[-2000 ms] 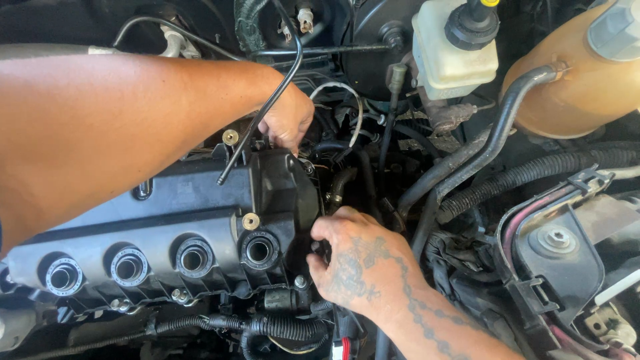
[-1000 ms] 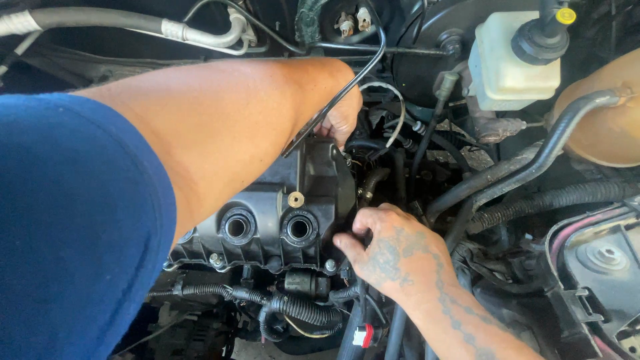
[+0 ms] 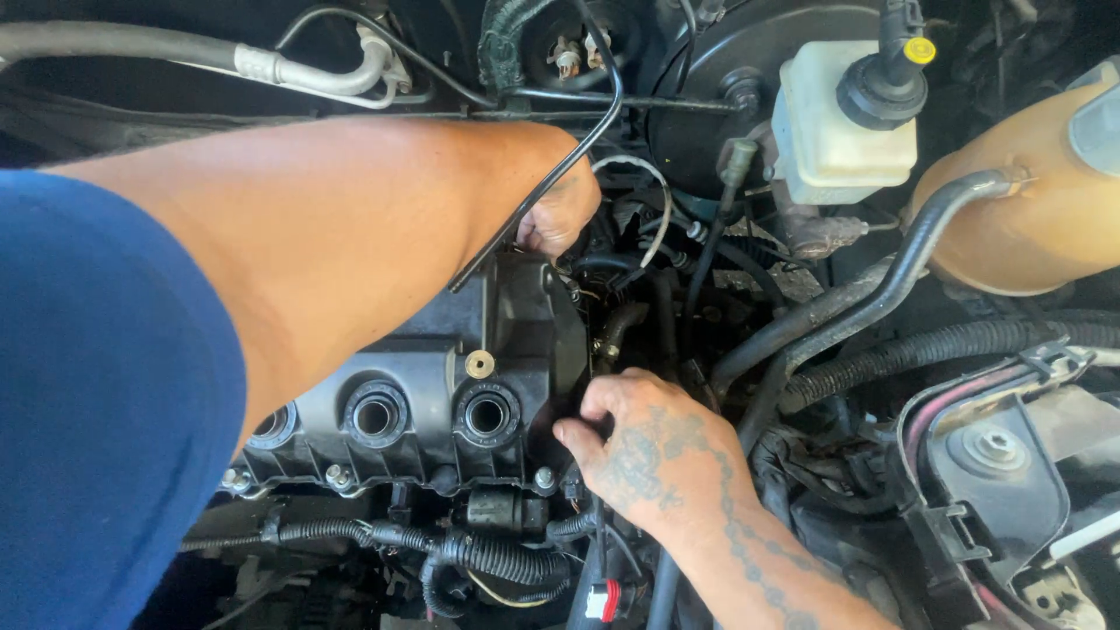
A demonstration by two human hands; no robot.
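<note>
My left hand (image 3: 560,219) reaches over the black plastic engine valve cover (image 3: 420,350) to its far right corner, beside a thin black tube (image 3: 560,166). Its fingers are curled and partly hidden behind the cover, so what they touch cannot be seen. At the cover's right end is my right hand (image 3: 647,446), with thumb and index finger bent close together against the dark edge; whether something lies between them cannot be told. A small hose elbow (image 3: 621,328) sits between the two hands. Round spark plug wells (image 3: 486,415) line the cover's front.
A white brake fluid reservoir (image 3: 844,149) and an orange-brown coolant tank (image 3: 1015,201) stand at the upper right. Thick black hoses (image 3: 840,319) run beside my right hand. An open-topped plastic box (image 3: 997,446) is at the lower right, corrugated wiring conduit (image 3: 507,556) below the cover.
The view has shifted to the left, bringing a blue sleeve into sight. Both hands stay at about the same places around the cover's right end.
</note>
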